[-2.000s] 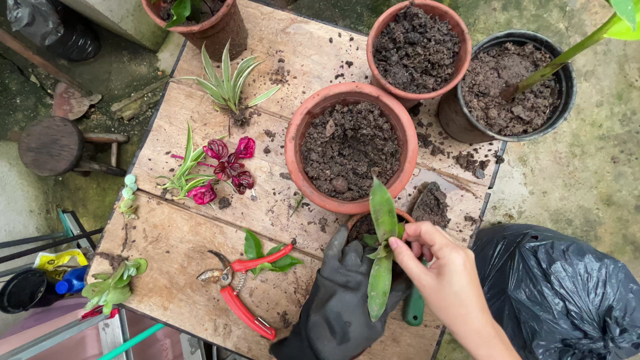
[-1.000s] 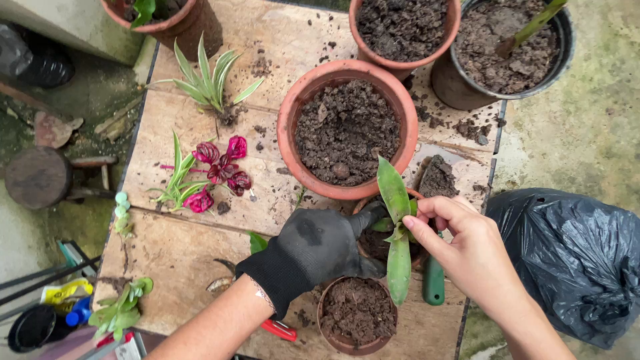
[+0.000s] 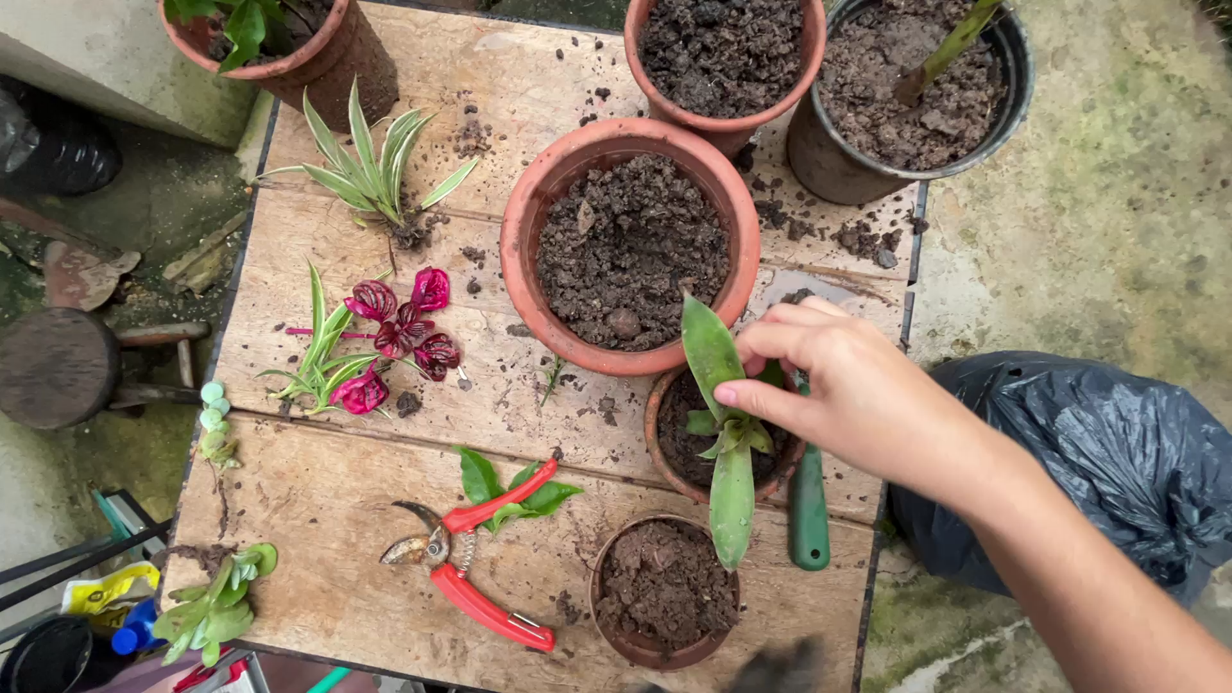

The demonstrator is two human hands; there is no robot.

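Observation:
My bare right hand [image 3: 837,385] pinches a leaf of a broad-leaved green plant [image 3: 731,510] between thumb and fingers. The plant stands in a small terracotta pot [image 3: 662,467] of dark soil. Beside that pot lies a green tool handle [image 3: 808,520], its far end hidden by my hand. At the bottom edge, a dark blur is my gloved left hand [image 3: 775,667], mostly out of frame, its fingers unclear. A smaller soil-filled pot [image 3: 664,592] stands just above it. Red-handled pruning shears [image 3: 462,549] lie with blades apart near a leafy green cutting [image 3: 491,481].
A large terracotta pot [image 3: 525,241] of soil stands mid-table; another terracotta pot [image 3: 640,58] and a black pot [image 3: 837,159] stand behind. Spider plant [image 3: 371,168], magenta-leaved cutting [image 3: 404,332] and succulents [image 3: 221,597] lie leftward. A black plastic bag [image 3: 1078,462] sits right of the table.
My gloved left hand has left the potted plant and moved down to the bottom edge. The smaller soil-filled pot, absent two seconds ago, stands below the plant. My right hand stays at the leaves.

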